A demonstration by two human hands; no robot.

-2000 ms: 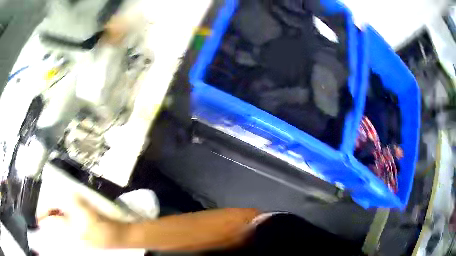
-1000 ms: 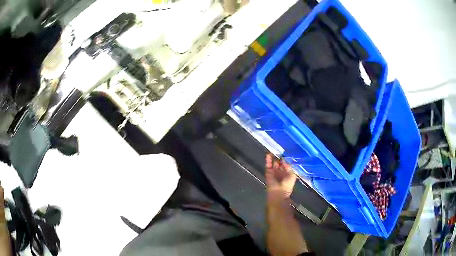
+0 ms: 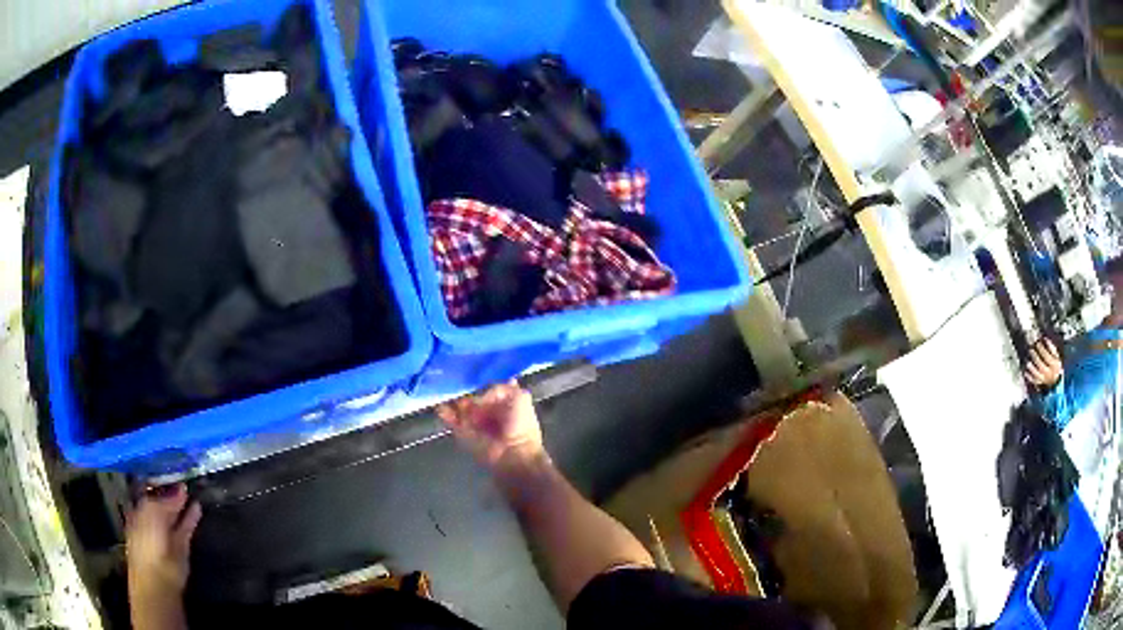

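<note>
Two blue plastic crates sit side by side on a dark stand. The left crate [image 3: 413, 348] is filled with flat black fabric pieces [image 3: 185, 209] and a small white piece [image 3: 255, 92]. The right crate [image 3: 714, 277] holds black pieces and red-checked fabric [image 3: 616, 259]. My left hand [image 3: 160, 517] has its fingers at the stand's front edge [image 3: 320, 453], below the left crate's near corner. My right hand [image 3: 496, 422] grips that edge below where the crates meet. Both hands are bare, with fingertips partly hidden.
A brown padded seat [image 3: 831, 505] with a red edge is at the lower right. Beyond it are a white-covered table [image 3: 961, 455] with a black heap [image 3: 1034, 480], another blue crate [image 3: 1062, 578] and another person's hand [image 3: 1044, 364]. A pale table edge is at far left.
The view has swung right, so the crates now appear at the left and the sewing machine has left the view. My left hand has come to the stand's edge beside my right.
</note>
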